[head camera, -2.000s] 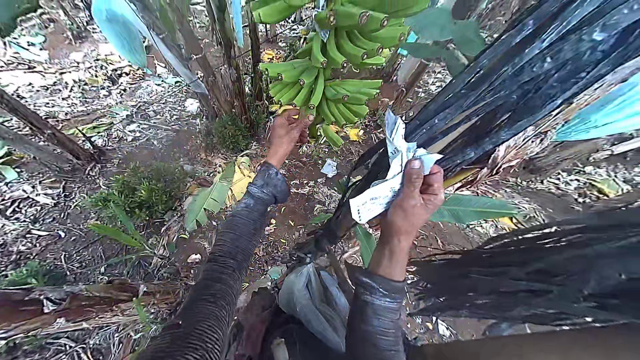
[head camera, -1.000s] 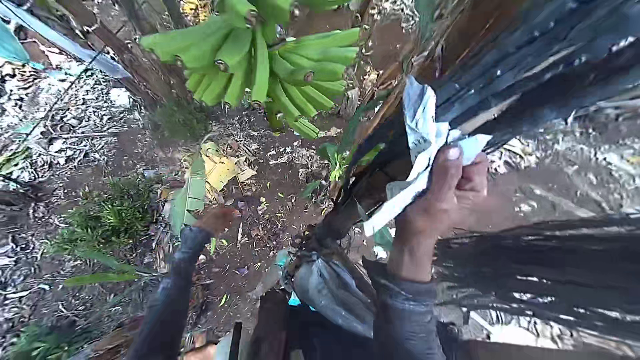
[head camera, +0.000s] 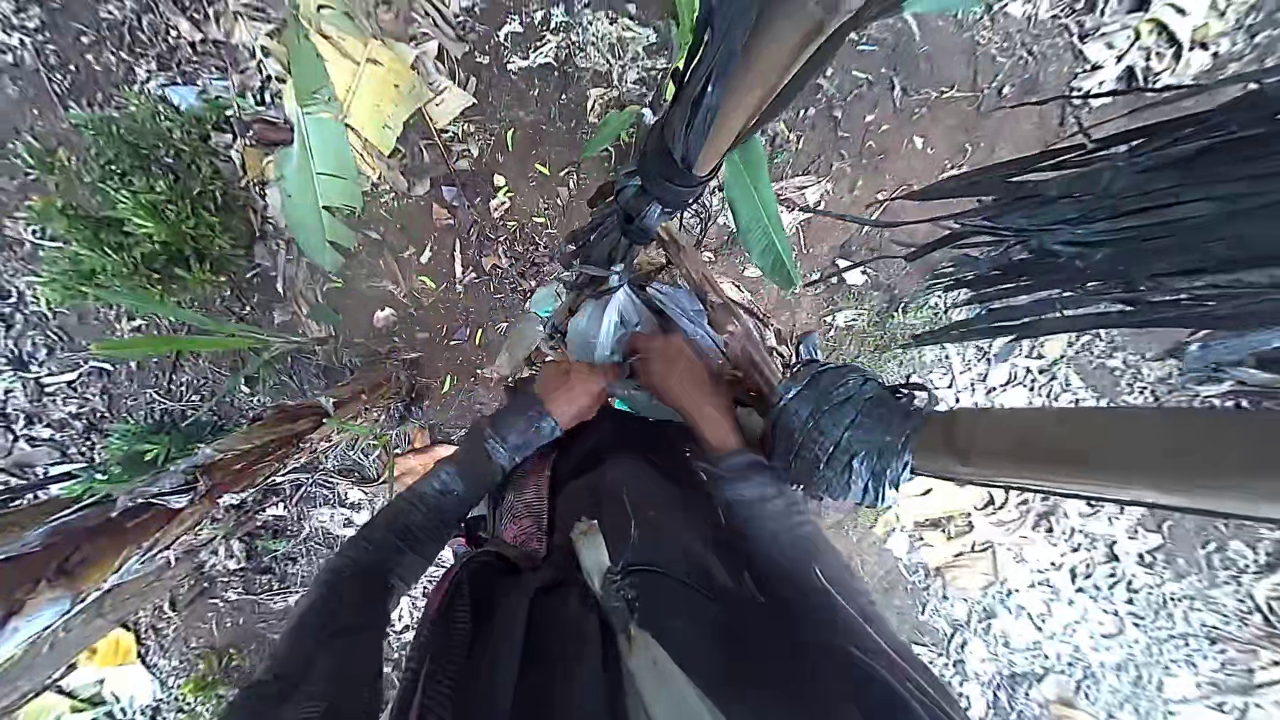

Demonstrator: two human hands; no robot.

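Observation:
Both my hands are together in front of my waist at a pale plastic bag (head camera: 607,322). My left hand (head camera: 577,392) has curled fingers at the bag's lower left edge. My right hand (head camera: 683,385), blurred, touches the bag from the right. The fingertips of both are partly hidden, so the grip is unclear. No crumpled paper-like sheet shows in either hand. Just above the bag, black plastic strips are knotted (head camera: 640,205) around the foot of a slanting pole.
A brown pole (head camera: 1090,455) wrapped in black plastic (head camera: 848,432) lies at the right. Torn black sheeting (head camera: 1120,220) spreads at upper right. A fallen banana stem (head camera: 200,500) is at left, near a leafy bush (head camera: 140,205). Dry leaf litter covers the ground.
Both hands have come in to the bag at my waist. The crumpled sheet my right hand held up is out of sight. The view has tipped down, and the green bananas have left it.

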